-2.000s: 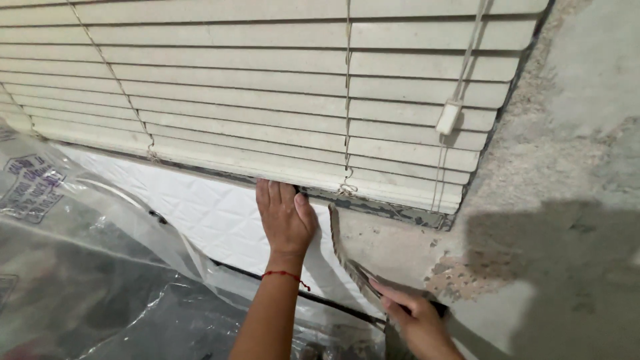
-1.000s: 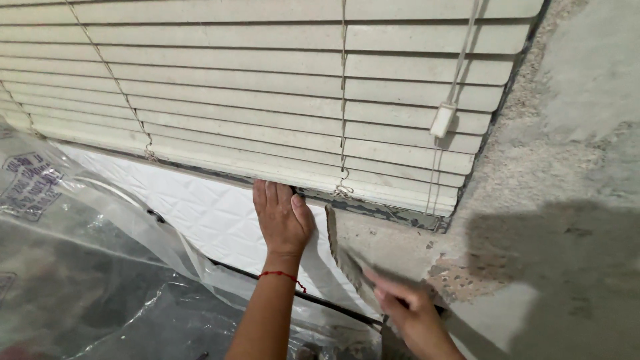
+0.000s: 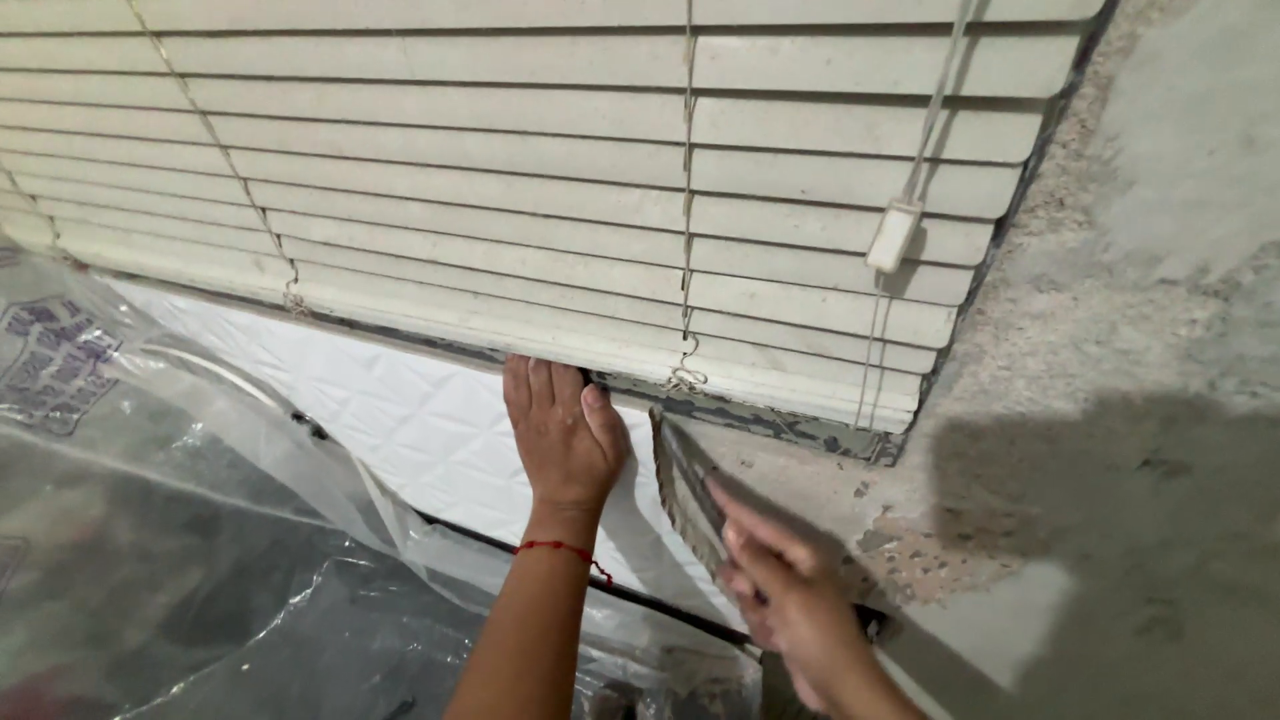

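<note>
My left hand [image 3: 565,440], a red string bracelet at its wrist, lies flat on a white quilted-pattern panel [image 3: 400,410], fingertips at the window's bottom frame. My right hand [image 3: 790,590] grips a knife [image 3: 697,475] with a dark handle, index finger extended along it. The blurred blade points up and left, at the panel's rough, cut right edge [image 3: 665,480]. How far the blade touches that edge cannot be told. Beneath the blind [image 3: 500,200], a worn, flaking window frame [image 3: 780,425] runs just above the panel.
Clear plastic sheeting [image 3: 200,560] with purple print covers the lower left. A bare, patchy cement wall [image 3: 1150,300] fills the right side and bears a shadow. The blind's pull cord hangs with a white tassel [image 3: 893,236]. A dark strip runs along the panel's lower edge.
The right hand with the knife has shifted slightly along the panel's cut edge, the blade now higher than one second ago. The left hand stays in place on the panel.
</note>
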